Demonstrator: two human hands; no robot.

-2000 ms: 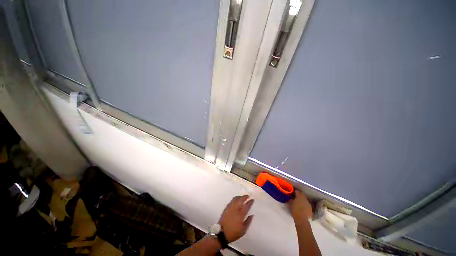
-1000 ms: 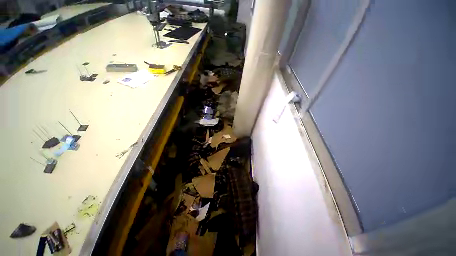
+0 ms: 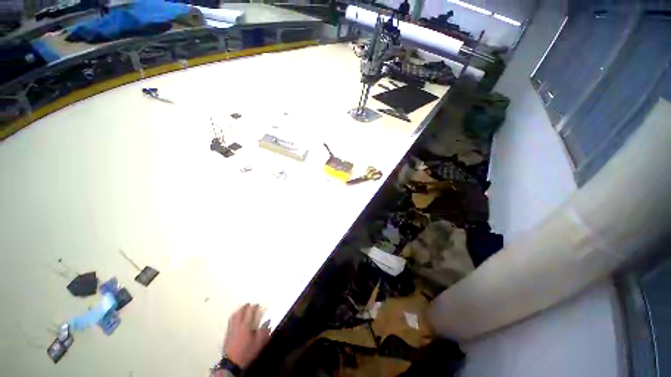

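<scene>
My left hand (image 3: pixel 246 335), with a dark watch band at the wrist, rests on the near edge of the cream tabletop (image 3: pixel 191 228). It looks empty, with its fingers on the edge. My right hand is out of view. To the left lie several small dark squares with thin rods (image 3: pixel 83 284) and a light-blue strip (image 3: pixel 93 313). Farther along are a grey box-shaped block (image 3: pixel 284 147), a yellow-and-dark block (image 3: pixel 338 168) and gold-handled scissors (image 3: pixel 366 176). A round-based metal tool (image 3: pixel 364 114) stands upright beside a black panel (image 3: pixel 406 98).
Brown paper (image 3: pixel 401 316), dark fabric scraps (image 3: pixel 456 199) and a tan sack or cloth (image 3: pixel 441 247) heap between table and wall. A thick pale pillar (image 3: pixel 544 250) stands right. A white roll (image 3: pixel 405 33) is on the rack at the back. Blue cloth (image 3: pixel 132 20) lies on another table.
The view has swung from the window wall to the table. The orange-and-blue band seen earlier at the windowsill is out of view. My left hand now shows on the table edge.
</scene>
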